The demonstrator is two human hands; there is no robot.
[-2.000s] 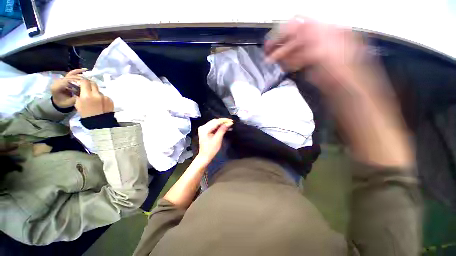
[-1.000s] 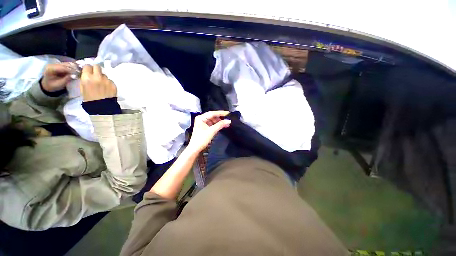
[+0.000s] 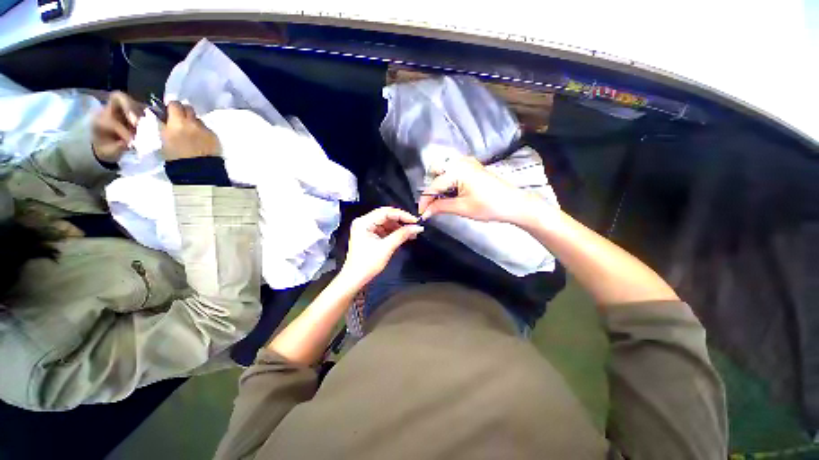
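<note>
A dark garment [image 3: 467,260] lies over my lap, with a pale grey-white garment section [image 3: 462,117] bunched on its far side. My left hand [image 3: 379,241] pinches the dark cloth between thumb and fingertips. My right hand [image 3: 469,192] meets it at the same spot, fingertips nearly touching those of my left. A slim dark tool [image 3: 438,194], possibly small scissors, shows in my right hand. What lies between the fingertips is too small to tell; no thread or needle can be made out.
A white tabletop [image 3: 404,20] curves across the top. At left a person's hands [image 3: 189,133] work on a large white garment [image 3: 278,202]. A wooden block [image 3: 530,106] is under the table edge. A hanging dark cloth [image 3: 745,278] is at right, above green floor [image 3: 575,350].
My right hand, blurred above the table edge two seconds ago and out of view one second ago, is now at my left fingertips. My left hand keeps its pinch. The neighbour's hands have shifted.
</note>
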